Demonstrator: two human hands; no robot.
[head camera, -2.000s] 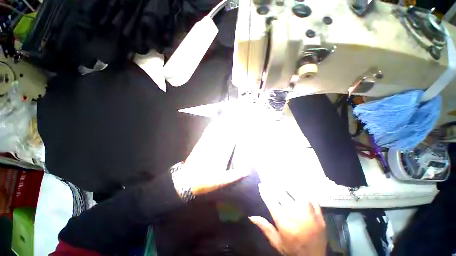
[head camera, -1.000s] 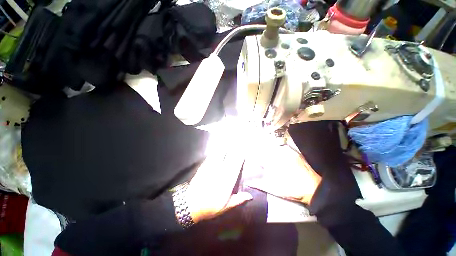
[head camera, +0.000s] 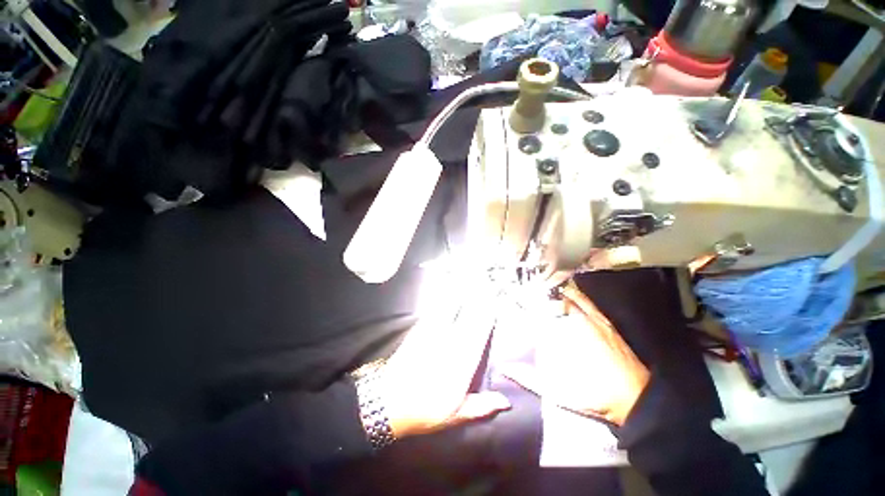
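The black garment panel (head camera: 223, 300) lies flat left of the needle, and cloth hangs over the front table edge. My left hand (head camera: 437, 378) lies on it, its wrist wearing a metal-band watch; its fingers fade into the glare. My right hand (head camera: 587, 358) is under the machine head, right of my left hand, with its fingertips near the presser foot area. Glare hides whether either hand grips the cloth. The cream sewing machine (head camera: 679, 184) stands above. The white lamp (head camera: 393, 215) points at the needle area, which is washed out.
A crumpled black bundle (head camera: 243, 87) lies behind the panel. A light-blue thread hank (head camera: 781, 305) hangs from the machine arm, above a clear box (head camera: 825, 368) of small items. A pink-red bottle (head camera: 687, 63) stands behind the machine. Plastic bags lie at the left edge.
My right hand has moved from the front table edge up to beside the needle area. My left hand stays on the cloth. The camera view has shifted, showing more behind the machine.
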